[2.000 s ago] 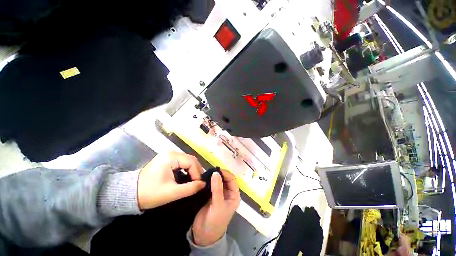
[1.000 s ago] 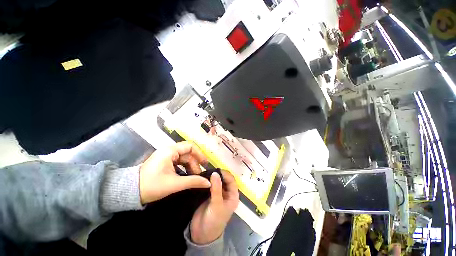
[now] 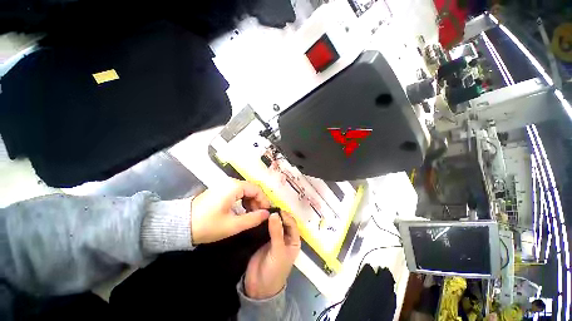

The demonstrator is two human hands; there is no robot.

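My left hand [image 3: 229,214] and my right hand [image 3: 272,257] pinch the edge of a black cut panel [image 3: 194,282] between thumbs and fingers. Only a small black tip shows between the fingertips. The rest of the panel hangs below my hands and under my left forearm. The hands are just in front of the yellow-edged clamp frame [image 3: 293,227]. The sewing machine head [image 3: 357,119], dark grey with a red logo, stands beyond them and hides part of the template bed [image 3: 307,194].
A neat black panel stack [image 3: 119,119] with a yellow sticker lies at the left, with a darker heap behind it. A smaller black pile [image 3: 370,298] lies at the lower right, near the control screen [image 3: 450,248]. A red power switch [image 3: 322,53] is on the machine body.
The machine and screen have shifted rightward in the picture. Both hands still hold the panel edge, and the black tip between the fingertips now shows smaller.
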